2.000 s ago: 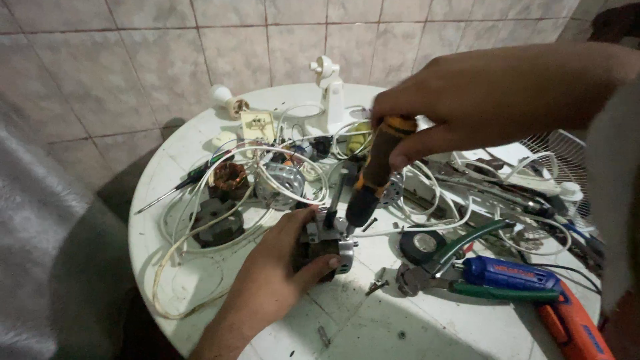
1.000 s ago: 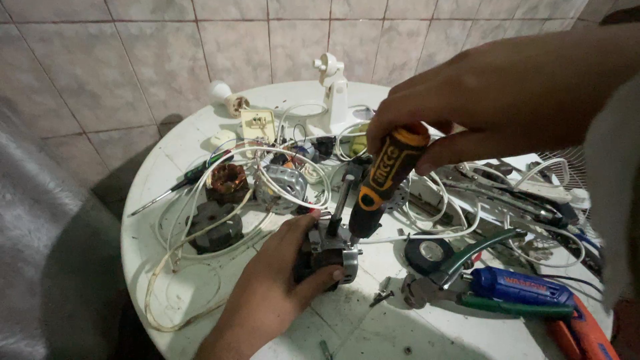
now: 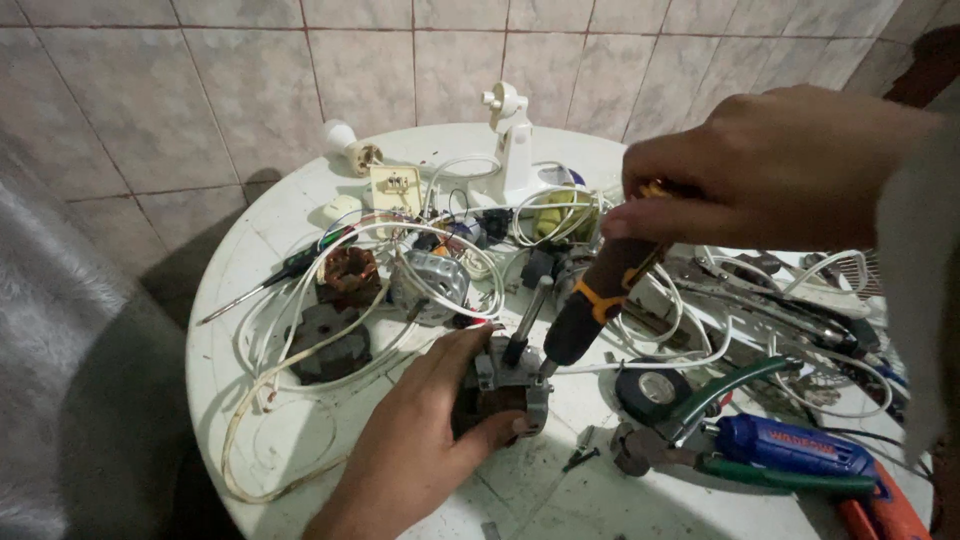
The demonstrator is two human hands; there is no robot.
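Observation:
My left hand grips a small electric motor from its left side, thumb across the front, on a round white table. A metal shaft rises from the motor's top. Above and to the right, my right hand is closed around a screwdriver with an orange and black handle. The screwdriver slants down to the left, its short tip at the motor's right upper corner, by a screw hole or screw; which of these is too small to tell. Two screws lie just right of the motor.
Looped white cable surrounds a copper winding, a metal motor housing and a long screwdriver. Behind stands a white plastic fan neck. At right lie black tape, green-handled pliers and a blue and orange glue gun.
My right hand has turned about the screwdriver handle, which leans further to the right than two seconds ago. My left hand stays on the motor.

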